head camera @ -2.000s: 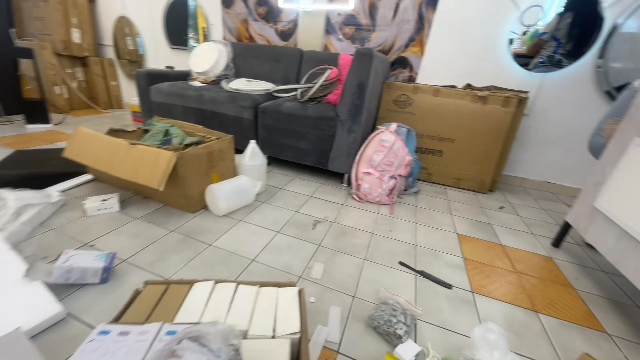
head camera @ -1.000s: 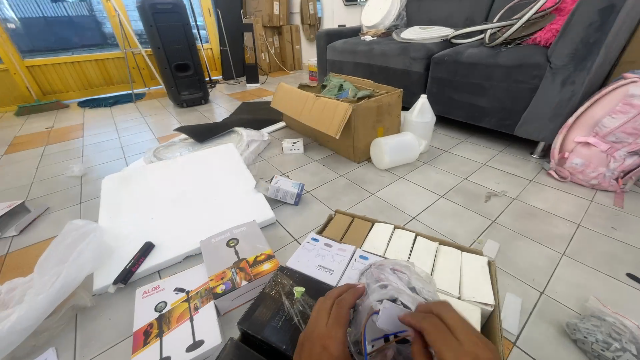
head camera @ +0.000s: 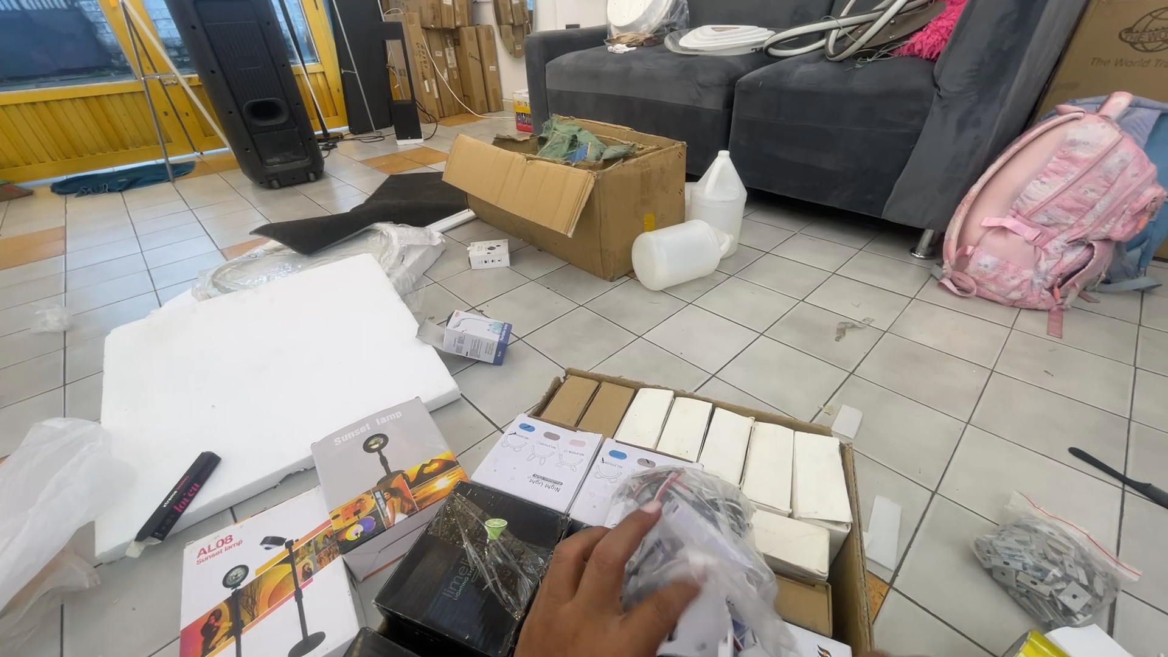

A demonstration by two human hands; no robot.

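My left hand grips the near left side of a clear plastic bag with cables and small parts inside. The bag rests on a cardboard carton packed with small white boxes, brown boxes and night light boxes. Beside the hand lies a black box with torn clear wrap. Two sunset lamp boxes stand to the left of it. Of my right hand, at most a sliver shows at the bottom edge.
A white foam sheet with a black marker lies at left. Further back are an open carton, plastic jugs, a grey sofa and a pink backpack. A bag of metal brackets and a black knife lie at right.
One second ago both hands were at the plastic bag; now only the left is plainly there, and the right has gone from it. The view has turned left since the oldest frame.
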